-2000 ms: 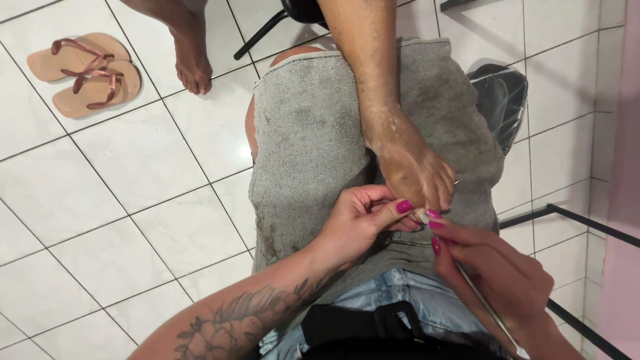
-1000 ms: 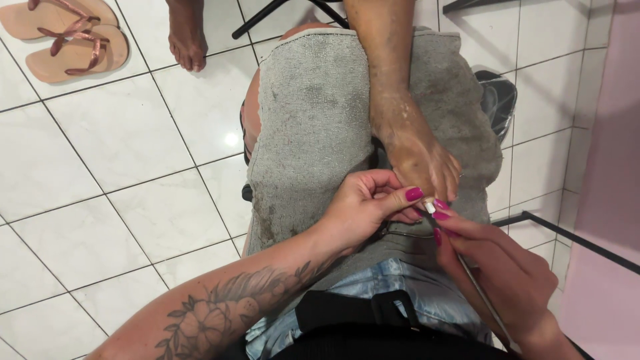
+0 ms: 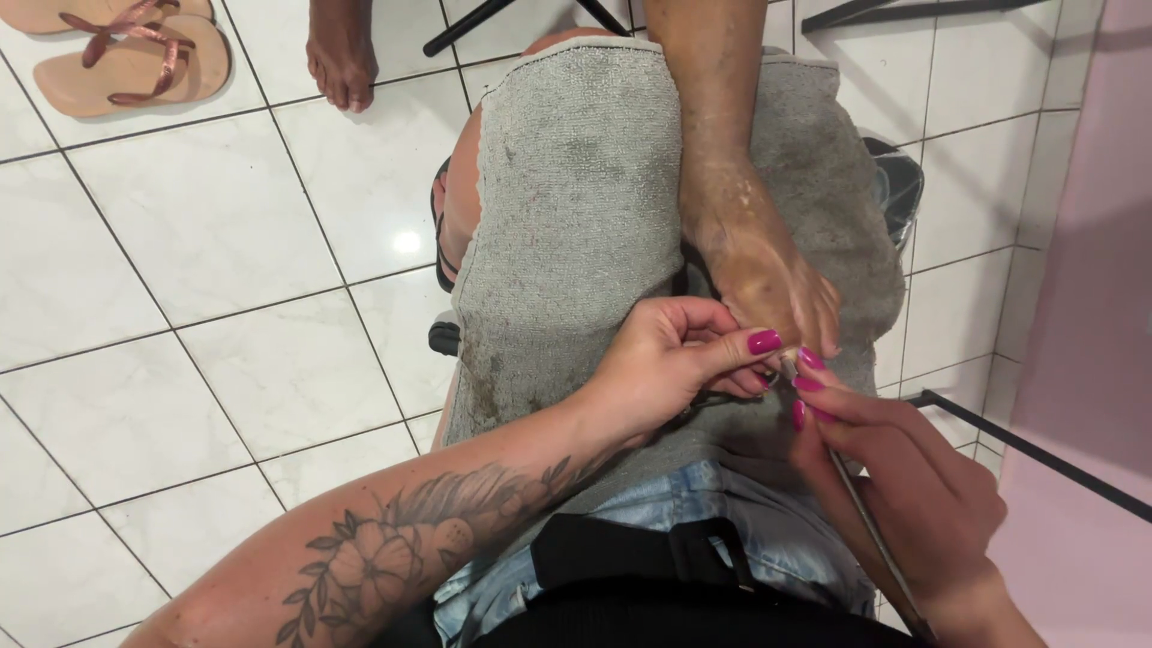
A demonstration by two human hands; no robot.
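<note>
Another person's bare foot (image 3: 760,261) rests over a grey towel (image 3: 576,189) spread across my lap. With thumb and fingers, my left hand (image 3: 688,355) grips the big toe of that foot from the left. A slim metal nail tool (image 3: 868,522) is held in my right hand (image 3: 891,450) like a pen, its handle running down past my palm. The tool's tip is at the toenail (image 3: 789,358), between the fingertips of both hands. Fingers partly hide the toe and the tip, so the exact kind of tool cannot be told.
The person's other foot (image 3: 342,58) stands on the white tiled floor (image 3: 207,216). Sandals (image 3: 135,67) lie at the upper left. Black metal legs (image 3: 477,22) are at the top. A dark bar (image 3: 1035,450) and a pink wall (image 3: 1089,297) are on the right.
Both hands stay at the toe, with the tool's tip still at the nail. The view has shifted slightly.
</note>
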